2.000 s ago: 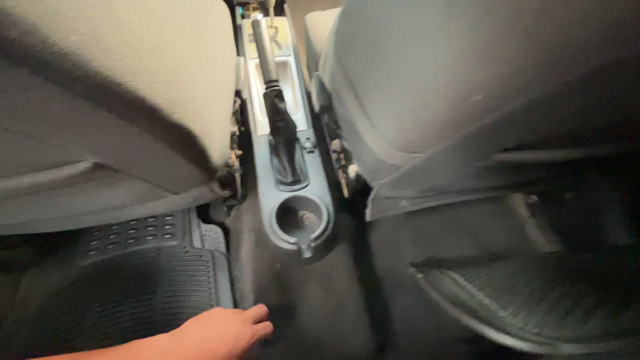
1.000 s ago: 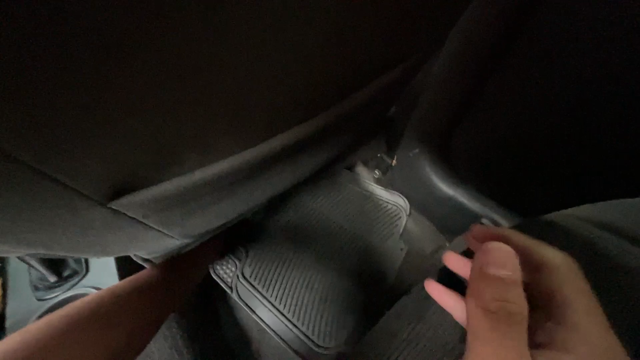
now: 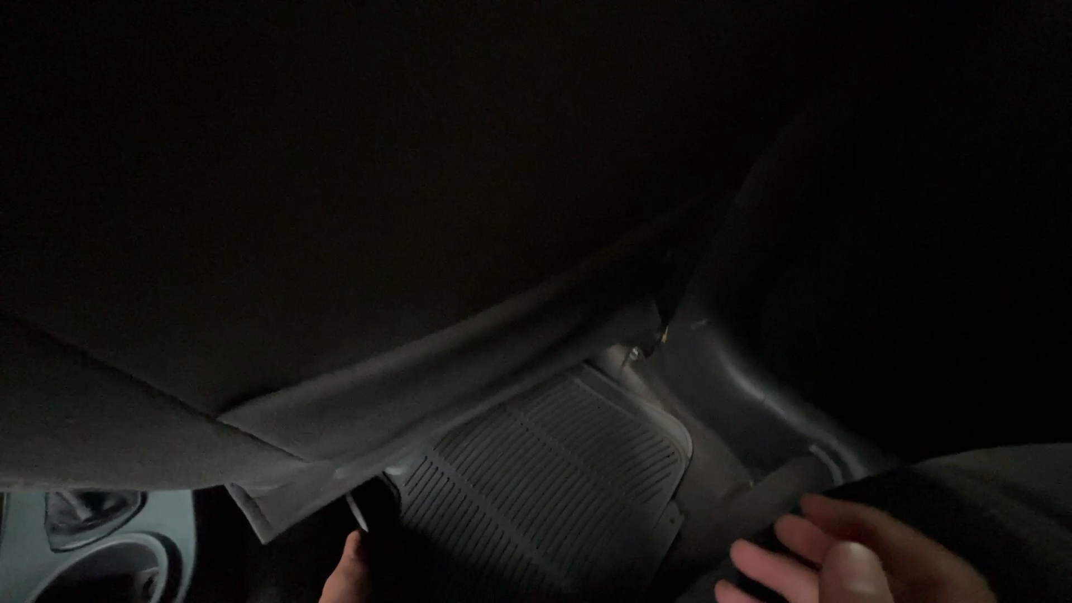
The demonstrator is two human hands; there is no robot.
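Observation:
A ribbed rubber floor mat (image 3: 553, 477) lies in the dark footwell behind a fabric-covered car seat (image 3: 352, 419). At the lower edge, left of the mat, only part of my left hand (image 3: 347, 574) shows, with a finger pointing up beside a thin pale edge (image 3: 358, 511); whether it touches that edge or holds anything cannot be told. My right hand (image 3: 854, 557) is at the lower right, fingers apart and slightly curled, with nothing seen in it. It is nearest to the dark seat cushion edge and the door sill trim (image 3: 770, 402).
The centre console with its round cup holder (image 3: 109, 561) is at the lower left. The seat back fills the upper left. A small metal seat fitting (image 3: 634, 353) shows by the mat's far end. A rear seat cushion (image 3: 997, 477) borders the right side.
The view has swung from the console to the footwell on the right. Since one second ago, less of my left arm shows, and its hand now appears by the mat's left side. My right hand remains spread.

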